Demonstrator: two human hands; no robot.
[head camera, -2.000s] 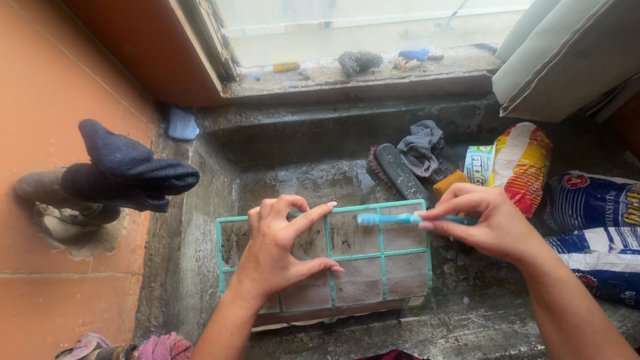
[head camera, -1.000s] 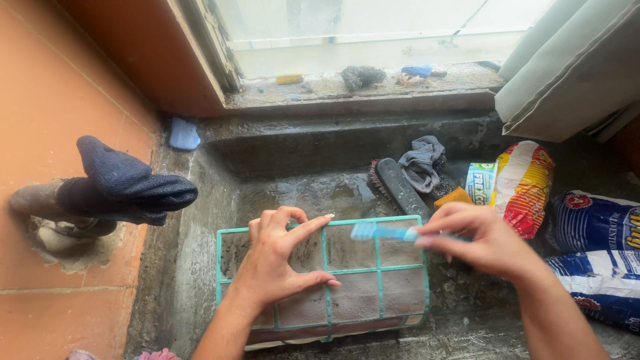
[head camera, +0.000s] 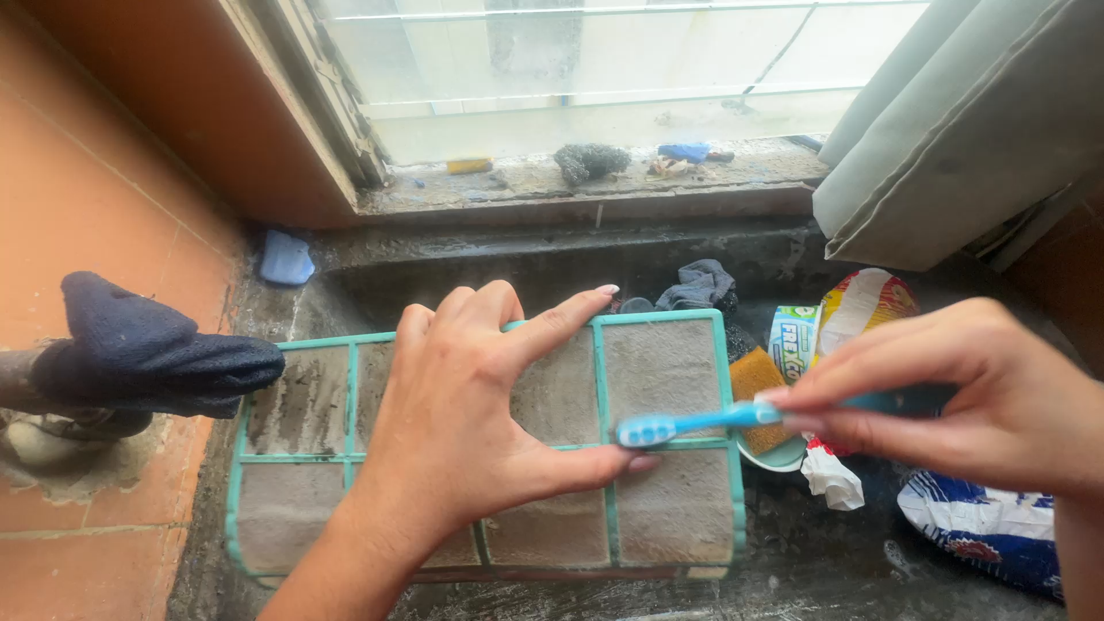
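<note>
A dusty mesh air filter in a teal plastic frame (head camera: 664, 371) lies over the dark concrete sink. My left hand (head camera: 470, 405) rests on it with thumb and index finger spread wide, steadying the frame. Between the thumb and fingers of my right hand (head camera: 957, 397) is a blue toothbrush (head camera: 699, 421); its head is over the frame's cross bar, beside my left thumb tip. Whether its bristles touch the mesh cannot be told. Dark streaks mark the upper left panel.
A dark cloth (head camera: 155, 345) covers the tap at left. Blue soap (head camera: 286, 258) sits on the sink's corner. At right are a yellow sponge (head camera: 755, 388), a tub (head camera: 793, 341), a grey rag (head camera: 697, 285) and detergent bags (head camera: 983, 526). A steel scourer (head camera: 591, 162) lies on the windowsill.
The filter now covers most of the scrub brush that showed behind it. The toothbrush head has moved from an upper panel down to the cross bar near my left thumb.
</note>
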